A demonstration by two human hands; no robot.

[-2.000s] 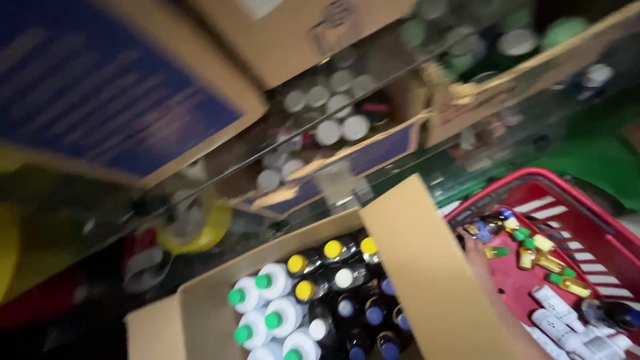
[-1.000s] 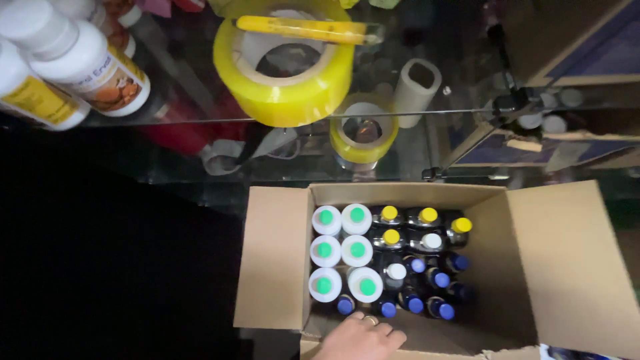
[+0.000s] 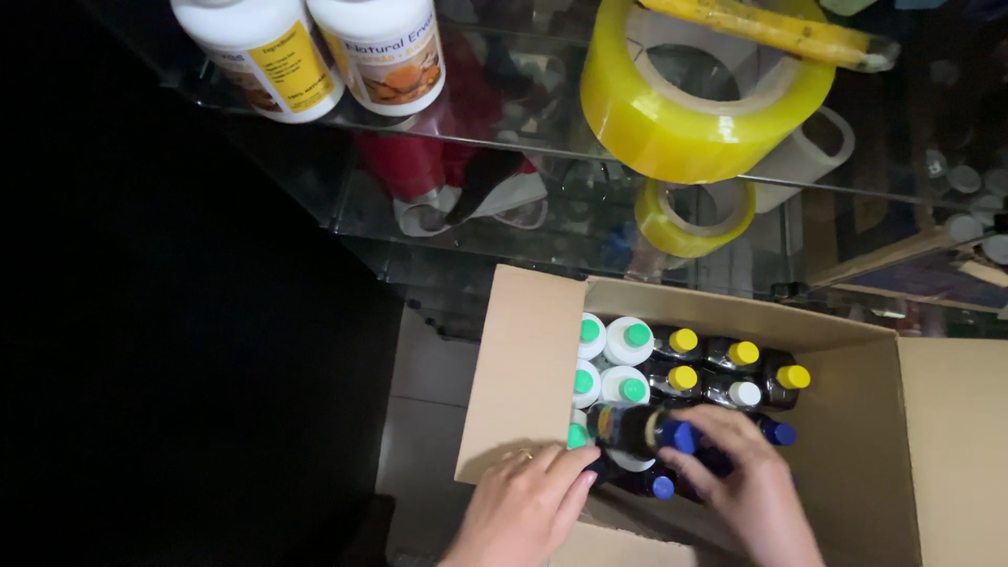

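Note:
My right hand grips a dark bottle by its blue cap and neck; the bottle lies tilted over the others in an open cardboard box. My left hand, with a ring on one finger, rests at the box's near left corner, its fingertips beside a dark bottle partly hidden by them; whether it grips anything I cannot tell. White bottles with green caps stand at the box's left side. Dark bottles with yellow caps, one with a white cap and several with blue caps stand beside them.
Glass shelves above the box hold two white labelled bottles, a large yellow tape roll with a yellow cutter on it, and a smaller tape roll below. Another cardboard box stands at right. The box's flaps stick out sideways.
My right hand has come into view over the box with a dark bottle in it. One hand was at the box's near edge a second ago. The view has swung left from the red basket.

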